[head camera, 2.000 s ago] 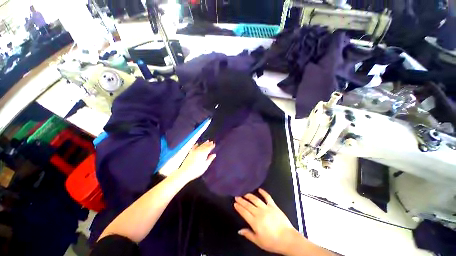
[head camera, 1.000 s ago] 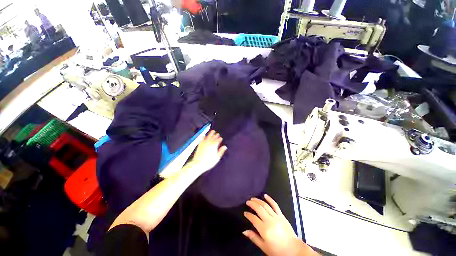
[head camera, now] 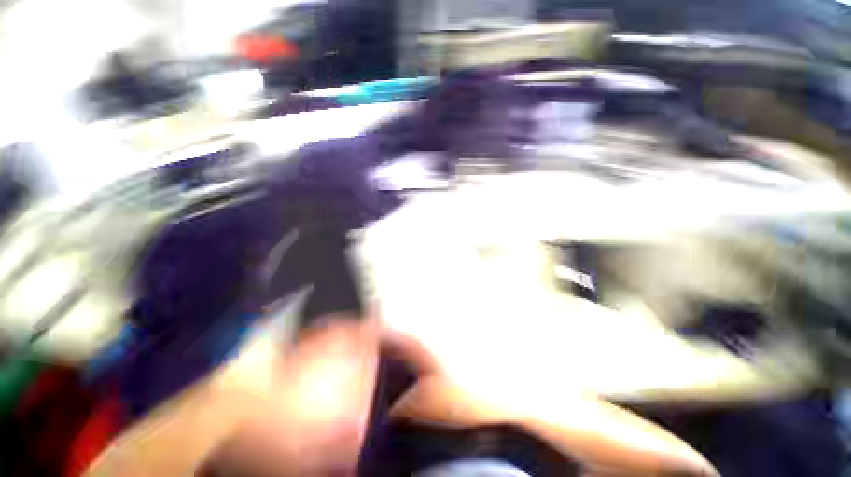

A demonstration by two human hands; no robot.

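The head view is heavily blurred by motion. My left hand [head camera: 327, 377] is at the lower left centre, over or against the edge of dark cloth; its fingers are not distinct. My right hand [head camera: 448, 387] is just right of it, with dark cloth below. I cannot tell whether either hand grips the cloth. The dark purple cloth [head camera: 201, 279] lies left of my hands, and a blacker part [head camera: 322, 270] extends behind my left hand. The white sewing machine head [head camera: 653, 205] is a smeared shape on the right.
A purple cloth pile [head camera: 467, 112] is behind. A turquoise basket [head camera: 387, 89] stands at the back. A black object [head camera: 585, 265] shows under the machine arm, and dark cloth [head camera: 732, 326] is right of it. Something red [head camera: 93, 438] is at the lower left.
The view has swung right, shifting the surroundings left, and is blurred. My hands are now close together, lower in view. The rounded purple piece and white edge lines are no longer distinct.
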